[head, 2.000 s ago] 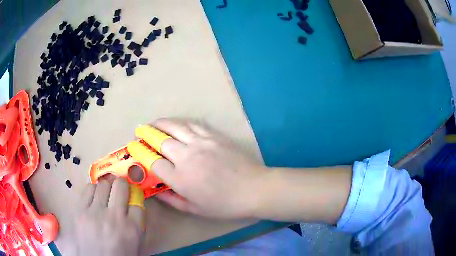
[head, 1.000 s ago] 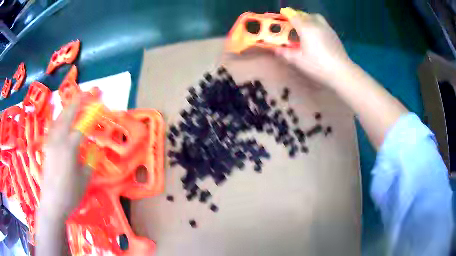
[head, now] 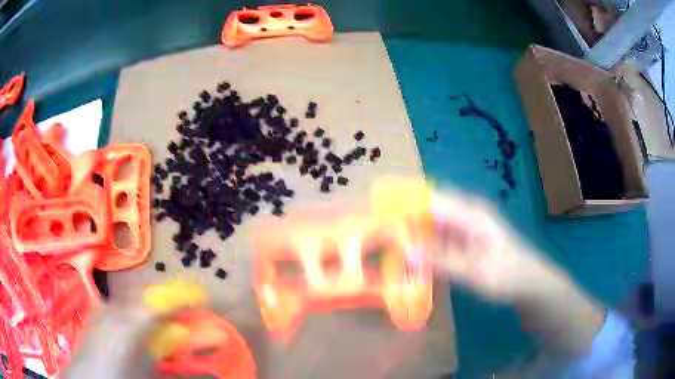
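My right hand, blurred, with yellow finger cots, holds an orange grip shell by its right end, over the cardboard work sheet. Large holes and two flared handles show on it. My left hand, blurred and cut off by the bottom edge, holds another orange piece, partly hidden by its fingers. Small black pieces lie in a wide heap on the cardboard, beyond both hands.
A set-aside grip shell lies at the cardboard's far edge. The tangled stack of grip shells is at left on a white sheet. A parts box holding black pieces stands at right. Black bits trail across the green surface.
The shell my right hand held at the far edge now lies there, released. My right hand has come nearer and holds a shell. My left hand has left the stack with an orange piece.
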